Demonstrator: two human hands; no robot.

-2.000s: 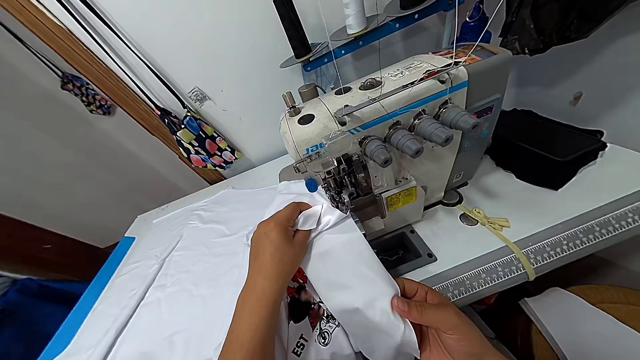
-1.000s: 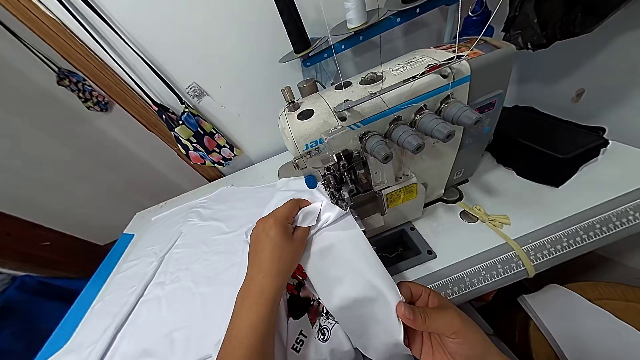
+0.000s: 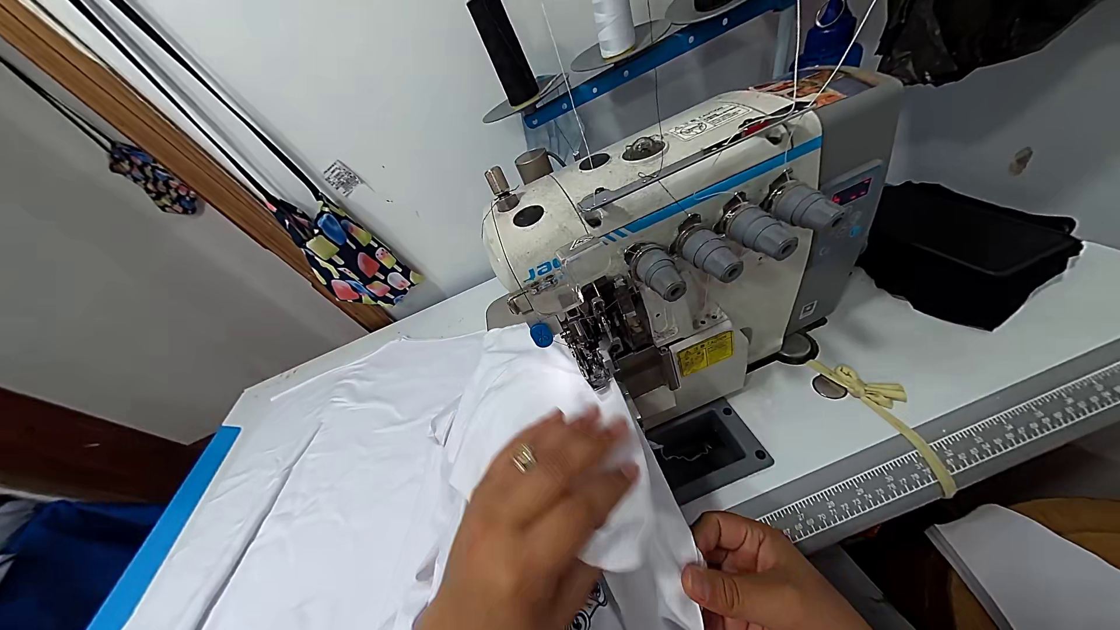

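Note:
White knit fabric (image 3: 350, 455) lies across the left of the table, and its edge runs under the presser foot (image 3: 597, 372) of a Jack overlock sewing machine (image 3: 682, 201). My left hand (image 3: 551, 490), blurred and wearing a ring, is over the fabric just below the foot; whether its fingers grip the cloth cannot be told. My right hand (image 3: 752, 573) pinches the fabric's right edge between thumb and fingers, near the table's front edge. Part of a dark print (image 3: 588, 608) shows below my left hand, mostly covered.
A measuring tape (image 3: 1006, 429) runs along the table's front edge, with a yellow tied strip (image 3: 910, 437) around it. Black folded fabric (image 3: 971, 254) lies right of the machine. Thread cones (image 3: 503, 52) stand behind it. Patterned pouches (image 3: 350, 254) hang at the left wall.
My left hand has shifted from pinching a fold of the white fabric to a flatter pose over it, slightly lower. The fold it held has dropped. My right hand still holds the edge.

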